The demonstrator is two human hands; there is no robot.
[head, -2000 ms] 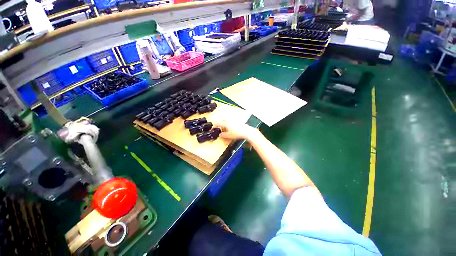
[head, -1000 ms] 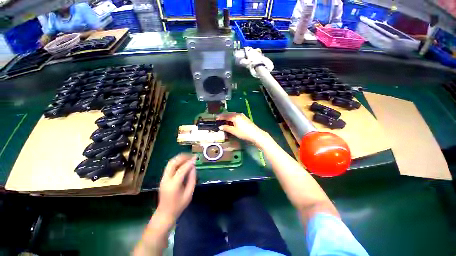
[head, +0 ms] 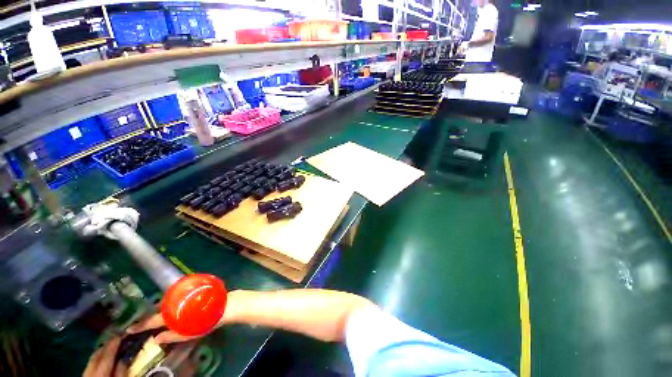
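A black moulded part [head: 134, 343] sits at the cream fixture [head: 147, 359] at the lower left. My left hand [head: 105, 361] is at the part's left side, blurred and cut off by the lower edge. My right hand [head: 166, 328] reaches in from the right, partly hidden behind the red lever knob [head: 194, 304], its fingers close to or touching the part. Whether either hand grips it is unclear. The lever bar [head: 144, 254] slants up from the knob to the white wrapping. The press head [head: 60, 291] is dim at the left.
A cardboard stack [head: 317, 221] with rows of black parts [head: 239, 188] stands right of the press. A loose cardboard sheet [head: 368, 171] lies beyond it. A blue bin [head: 144, 163] of black parts and a pink basket [head: 252, 120] stand behind. A person [head: 483, 33] stands far back.
The view has turned right since one second ago. My left hand has moved up to the fixture, while my right hand remains there. One black part has left the right stack since two seconds ago.
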